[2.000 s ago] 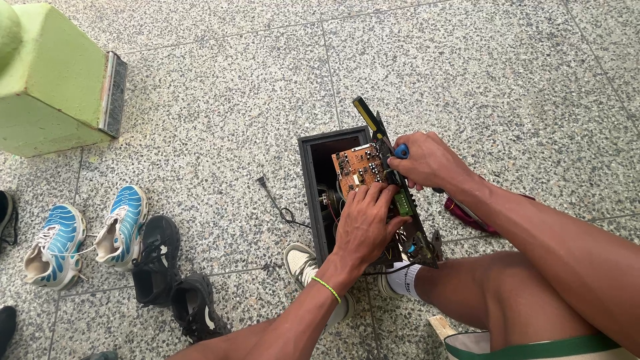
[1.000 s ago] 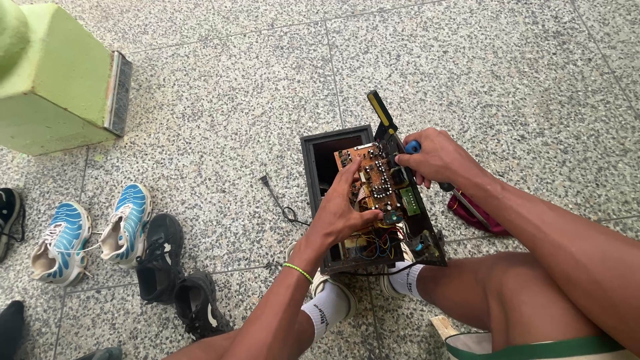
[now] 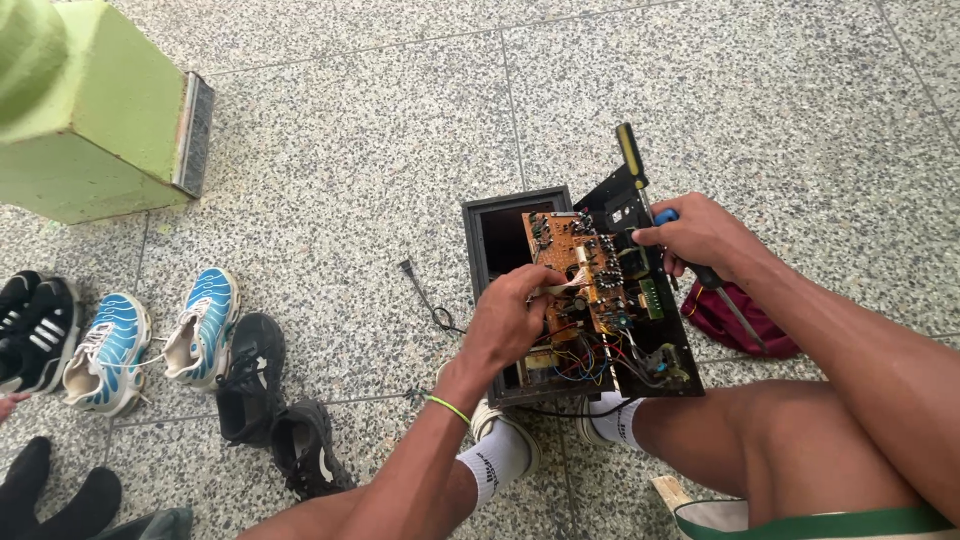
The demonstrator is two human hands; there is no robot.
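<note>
An open black speaker cabinet (image 3: 474, 247) stands on the floor between my feet. Orange circuit boards (image 3: 555, 232) lean across its opening, joined by coloured wires (image 3: 581, 360) to the black back panel (image 3: 679, 352) tilted out at the right. My left hand (image 3: 506, 311) pinches a bundle of white wires (image 3: 576, 280) near the boards. With my right hand (image 3: 697, 232) I grip the panel's edge, thumb over its inner side. A blue-handled screwdriver (image 3: 666, 217) is in that hand too, partly hidden by it. A yellow-and-black screwdriver (image 3: 630, 154) stands up along the panel's far edge.
A green column base (image 3: 112, 112) is at the upper left. Blue sneakers (image 3: 202, 322) and black shoes (image 3: 251, 375) line the left. A power cord with its plug (image 3: 407, 268) lies left of the cabinet. A dark red cloth (image 3: 739, 319) lies at the right. Another person's fingers show at the left edge.
My left hand has come off the circuit boards' face and now pinches the white wires. The boards and panel have opened away from the cabinet to the right. My right hand stays at the panel.
</note>
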